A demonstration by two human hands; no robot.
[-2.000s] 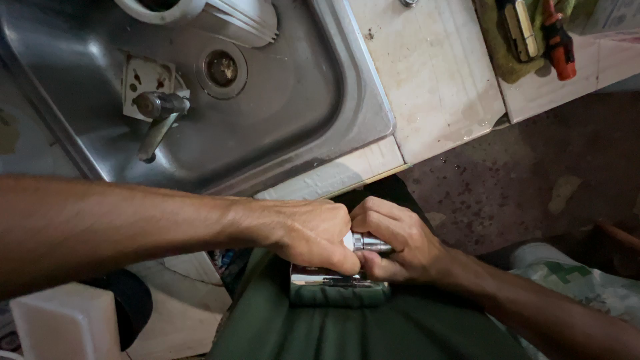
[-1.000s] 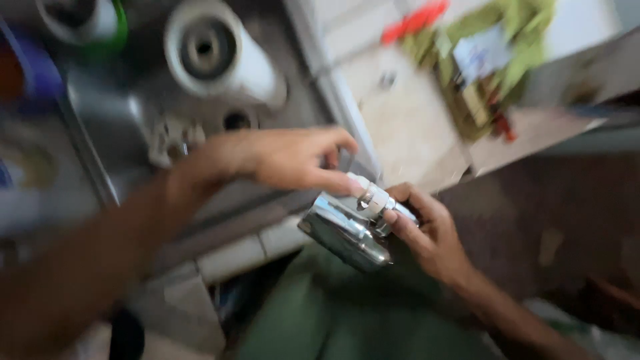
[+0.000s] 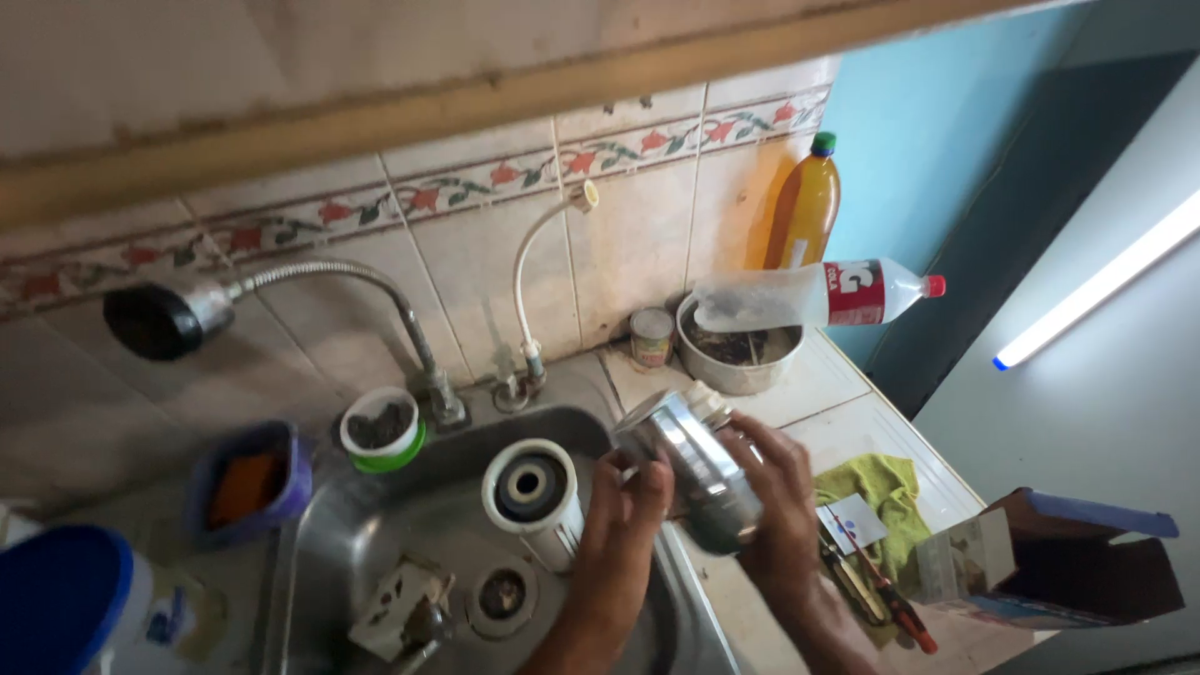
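Observation:
A shiny metal cylinder with a white fitting point(image 3: 705, 403) at its upper side is held up over the right edge of the sink. My left hand point(image 3: 623, 516) touches the left side of the metal cylinder point(image 3: 698, 450) with its fingertips. My right hand point(image 3: 773, 487) grips its right side, the fingers near the white fitting. Just left of my left hand, a white cylindrical filter housing point(image 3: 534, 497) with a dark ring inside stands in the steel sink point(image 3: 366, 506).
Behind stand a flexible-neck faucet point(image 3: 412, 328), a thin white spout point(image 3: 520, 281), a round metal pan point(image 3: 741, 375) under a cola bottle point(image 3: 806, 295), and a small can point(image 3: 652, 336). At right lie a green cloth point(image 3: 877, 487), a screwdriver point(image 3: 905, 609) and an opened box point(image 3: 1059, 562).
The view has swung up to the wall. The metal cylinder, at my lap two seconds ago, is now raised over the sink's edge. My left hand has moved from the white fitting to the cylinder's side.

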